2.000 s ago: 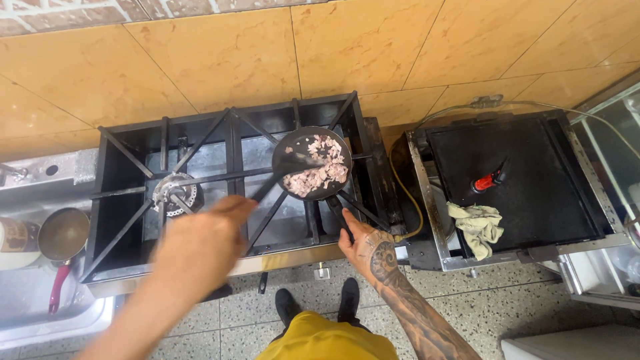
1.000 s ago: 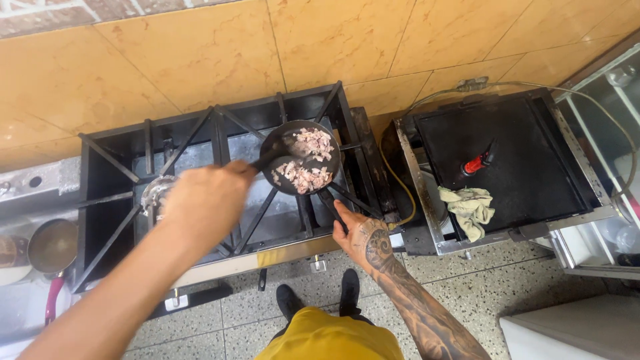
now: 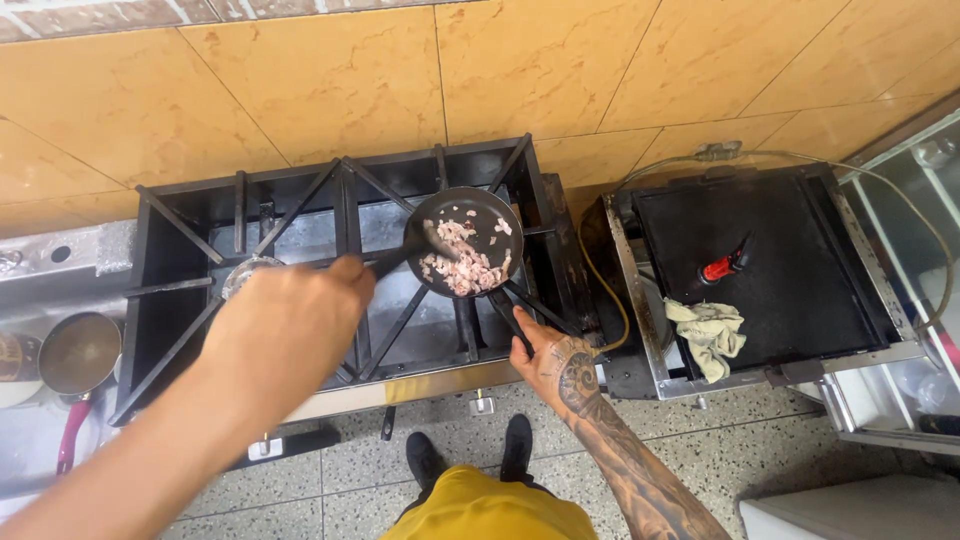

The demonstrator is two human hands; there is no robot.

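Note:
On the right burner of the gas stove [image 3: 349,217] stands a small black frying pan [image 3: 491,206] with chopped pieces of pinkish meat [image 3: 469,266] in it. My left hand [image 3: 289,322] grips a dark spatula or spoon [image 3: 397,259], whose blurred head is among the pieces in the pan. The pan's black handle [image 3: 510,322] points down and right, and my right hand [image 3: 547,360], with a tattooed wrist, is closed around its end.
A flat black griddle [image 3: 795,277] stands to the right, bearing a red and black lighter-like tool [image 3: 724,266] and a crumpled cloth [image 3: 709,337]. A yellow hose [image 3: 600,277] runs between griddle and stove. At left, a saucepan [image 3: 80,352] with a pink handle lies in the steel sink [image 3: 22,270].
The utensil in my left hand has moved about in the pan, and the meat pieces lie differently, now gathered more toward the lower part. My right hand stays on the pan's handle.

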